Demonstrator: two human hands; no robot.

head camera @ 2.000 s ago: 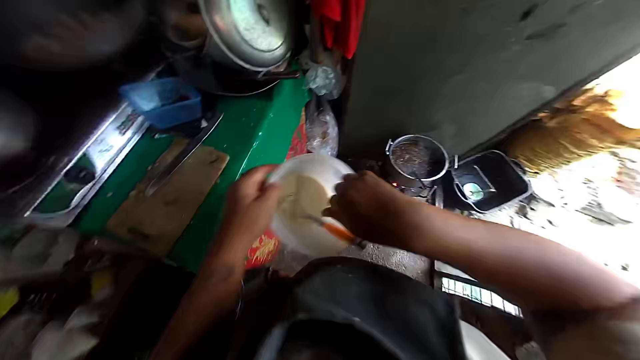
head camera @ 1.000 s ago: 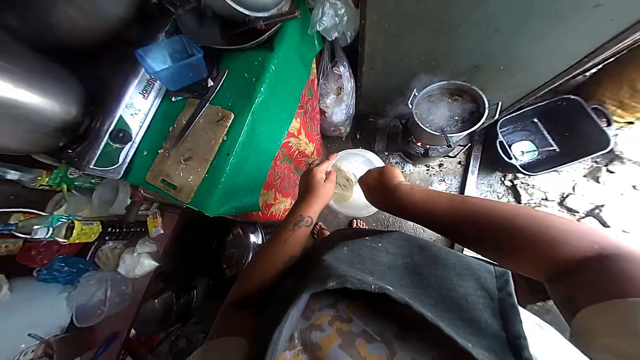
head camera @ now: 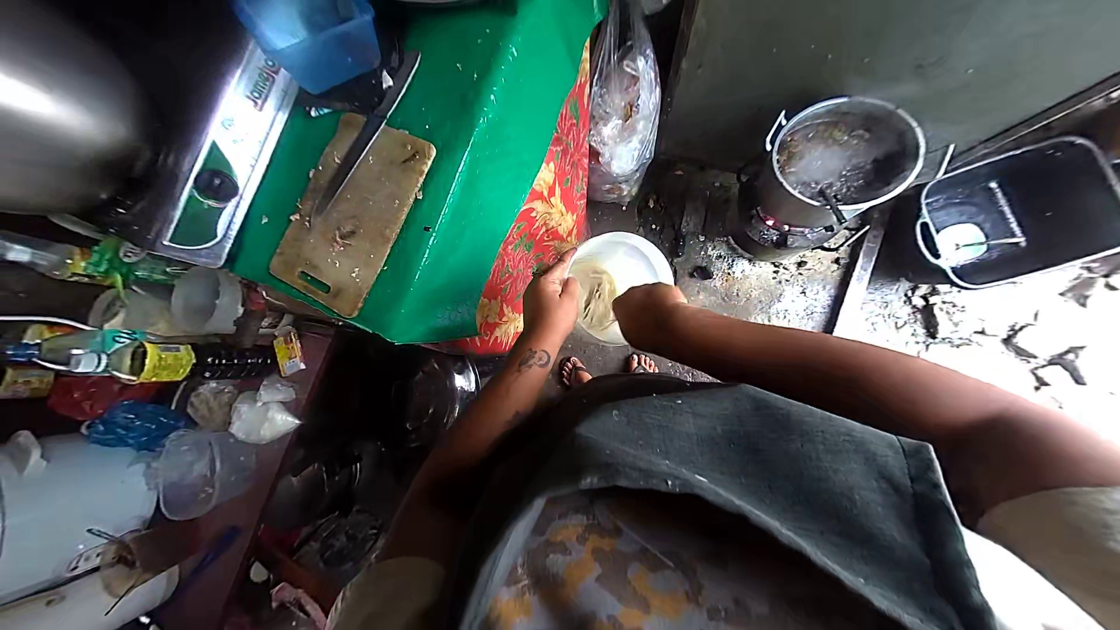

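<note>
A white bowl [head camera: 643, 255] is held in front of my body, with a pale, wet mixture [head camera: 597, 296] inside. My left hand [head camera: 553, 302] grips the bowl's left rim, thumb up near the edge. Over the bowl's right side is my right hand [head camera: 649, 317], closed in a fist; whatever it holds is hidden by the hand in this view. To the left, a worn cutting board [head camera: 359, 219] with food scraps lies on a green table cover [head camera: 464, 175], and a large knife [head camera: 367, 131] rests across its upper part.
A steaming pot [head camera: 849, 153] stands on a small stove [head camera: 774, 232] at the right, beside a black basin [head camera: 1032, 210]. A gas stove [head camera: 219, 166] and blue plastic container [head camera: 315, 44] are at upper left. Bottles [head camera: 157, 360] crowd the left; a plastic bag [head camera: 625, 114] hangs beyond the table.
The orange-handled utensil seen at my right hand two seconds ago no longer shows. Both hands have stayed at the bowl. The view has shifted, showing more of the left side.
</note>
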